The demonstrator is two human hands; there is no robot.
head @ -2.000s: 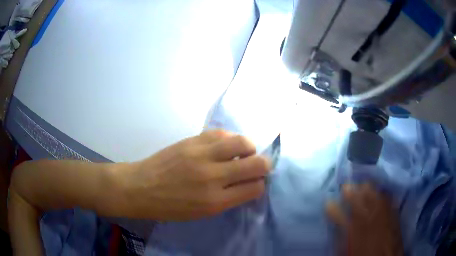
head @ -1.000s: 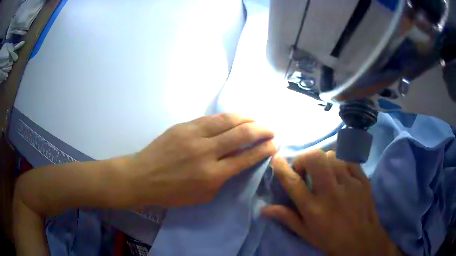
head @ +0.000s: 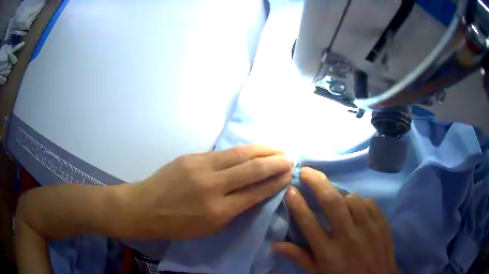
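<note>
The light blue garment lies under both hands and spreads to the right in loose folds. My left hand lies palm down on the cloth, its fingertips at a folded edge. My right hand is just right of it, index fingertip beside the left fingertips, holding the same edge with its fingers spread. The sewing machine head is above and to the right of the hands. Its needle area is lost in lamp glare.
A dark grey knob hangs at the head's front, above my right hand. The white table has a grey ruler edge at the front left. White cloth pieces lie at the far left. More blue cloth hangs below the table edge.
My right hand, blurred and lower under the knob at first, has moved up and left to meet the left fingertips. Both hands are now slightly lower than one second ago. The view has shifted slightly.
</note>
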